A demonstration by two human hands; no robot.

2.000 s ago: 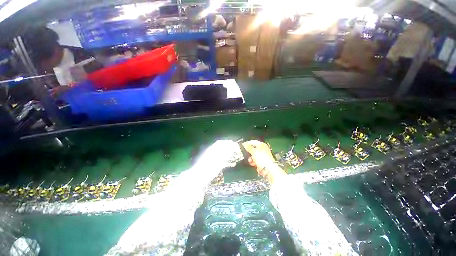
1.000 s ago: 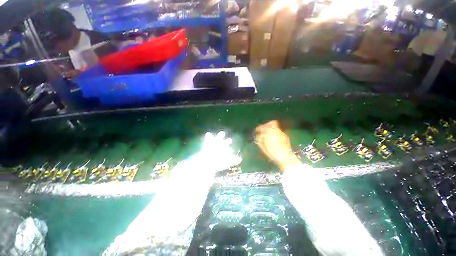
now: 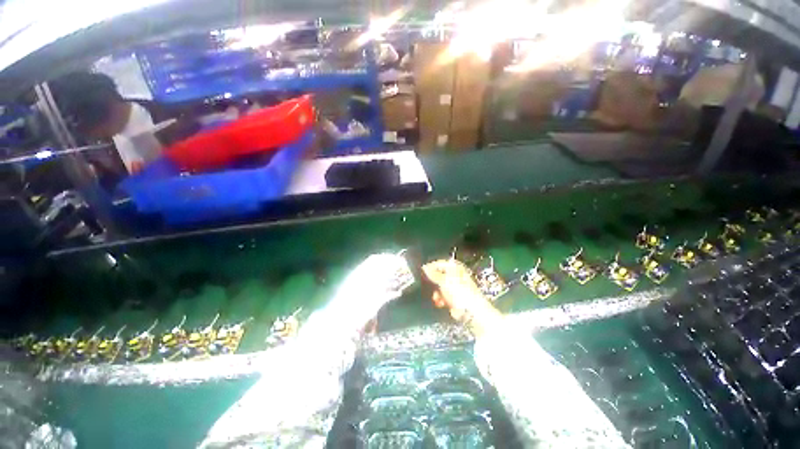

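My left hand, overexposed white, and my right hand, orange-lit, are close together over the green conveyor belt. A small dark thing shows between their fingertips. Glare and blur hide which hand grips it. Small circuit boards with wires sticking up lie on the belt, in a row at right and another at left. A clear blister tray with rounded pockets lies between my forearms.
Glossy dark trays are at right. A crumpled whitish shape is at lower left. Across the belt are a blue bin with a tilted red bin, a dark block on a white board, and a person at far left.
One second ago my hands were apart, the left spread and the right raised over the belt. Now they are together with the small dark thing between them. The view has also shifted.
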